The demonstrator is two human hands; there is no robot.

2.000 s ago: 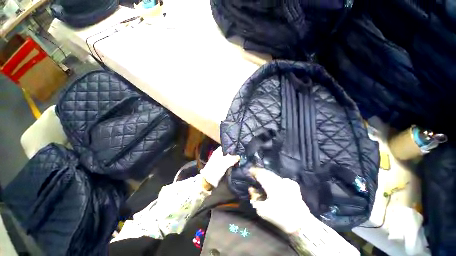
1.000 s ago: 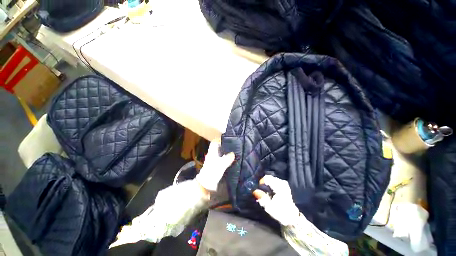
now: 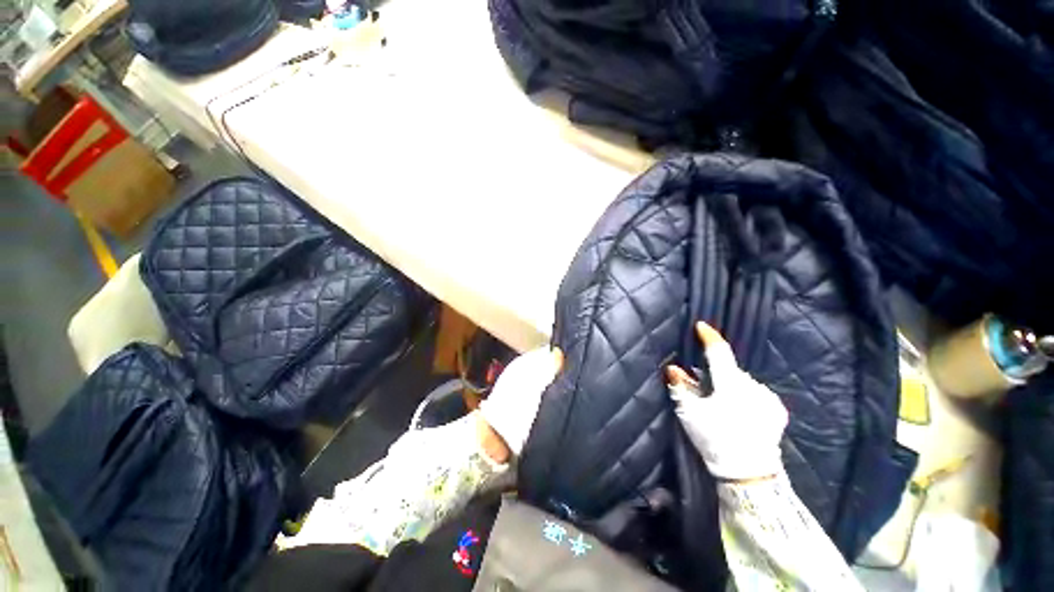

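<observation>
A dark, shiny quilted backpack (image 3: 630, 312) rests on the table edge and against my lap, rounded top away from me. Its shoulder straps (image 3: 730, 272) run down the panel facing up. My left hand (image 3: 522, 399), in a white glove with bare fingertips, grips the bag's left side edge; some fingers are hidden. My right hand (image 3: 730, 407), gloved the same way, lies on the panel beside the straps, thumb and forefinger apart. A small dark shape shows between its fingers; I cannot tell whether it is a held tool. The bag's lower end is bunched near my apron.
More quilted bags (image 3: 289, 306) lie at the left below the white table (image 3: 428, 185). Dark bags (image 3: 902, 139) are piled behind the work. A tan tool cup (image 3: 973, 359), a yellowish flat piece (image 3: 913, 397) and a cord (image 3: 921, 491) are at the right.
The bag has turned and tilted, with its left side now raised towards me. My right hand has moved from the lower left corner up beside the straps. My left hand stays at the left edge.
</observation>
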